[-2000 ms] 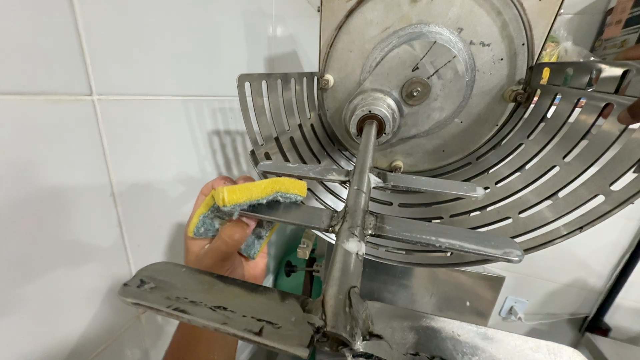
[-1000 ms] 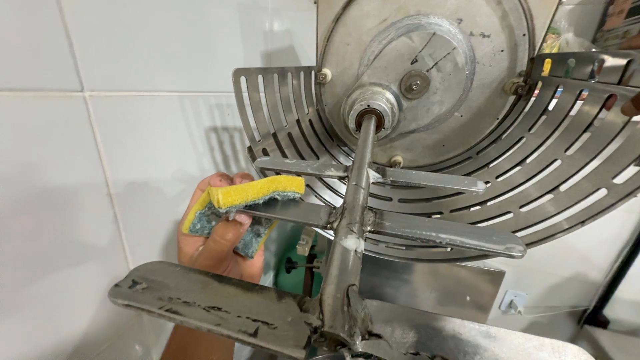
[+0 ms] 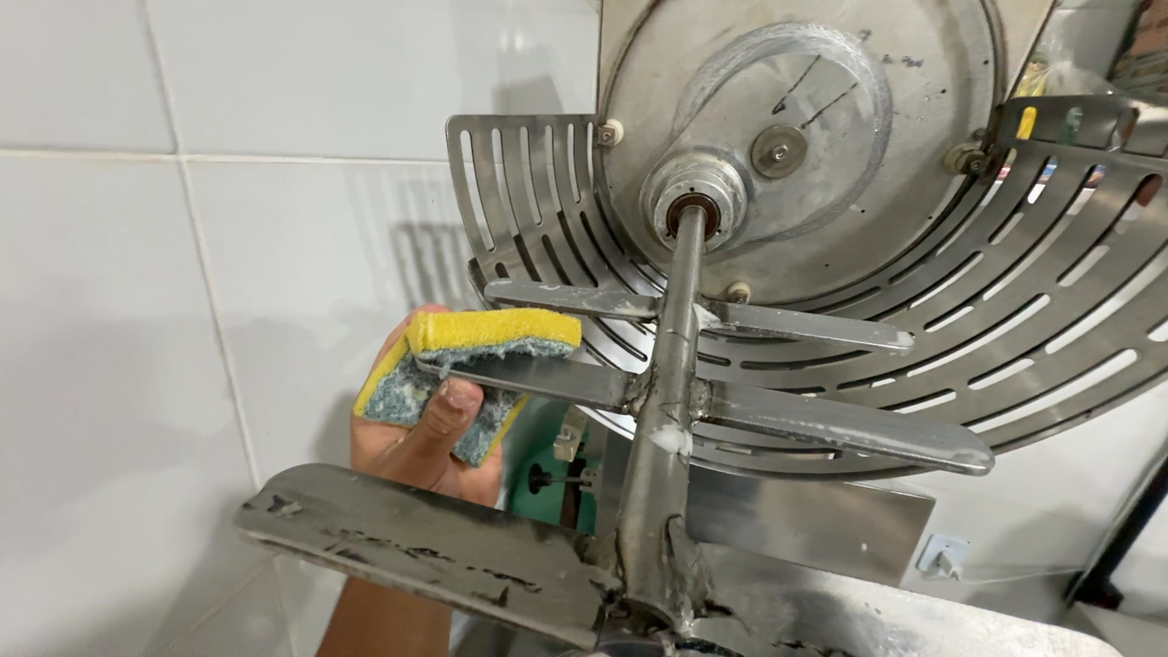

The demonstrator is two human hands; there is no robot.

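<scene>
My left hand (image 3: 424, 447) holds a folded yellow sponge (image 3: 493, 330) with a grey-green scouring side, wrapped around the left end of a flat metal paddle (image 3: 557, 379). The thumb presses from the near side; most fingers are hidden behind the sponge. The paddle joins a central metal shaft (image 3: 671, 365) that bears whitish residue. A broader, scuffed blade (image 3: 420, 538) crosses in front of the left forearm. At the far right edge, what looks like a fingertip of my right hand (image 3: 1148, 190) shows at the slotted metal guard (image 3: 1031, 365); the rest is hidden.
Behind the shaft stands a round metal plate (image 3: 821, 210) with a hub. White wall tiles (image 3: 91, 274) lie close on the left. Several other blades stick out from the shaft. A power outlet with a plug (image 3: 944, 555) is at lower right, and a green object (image 3: 538, 474) lies below the guard.
</scene>
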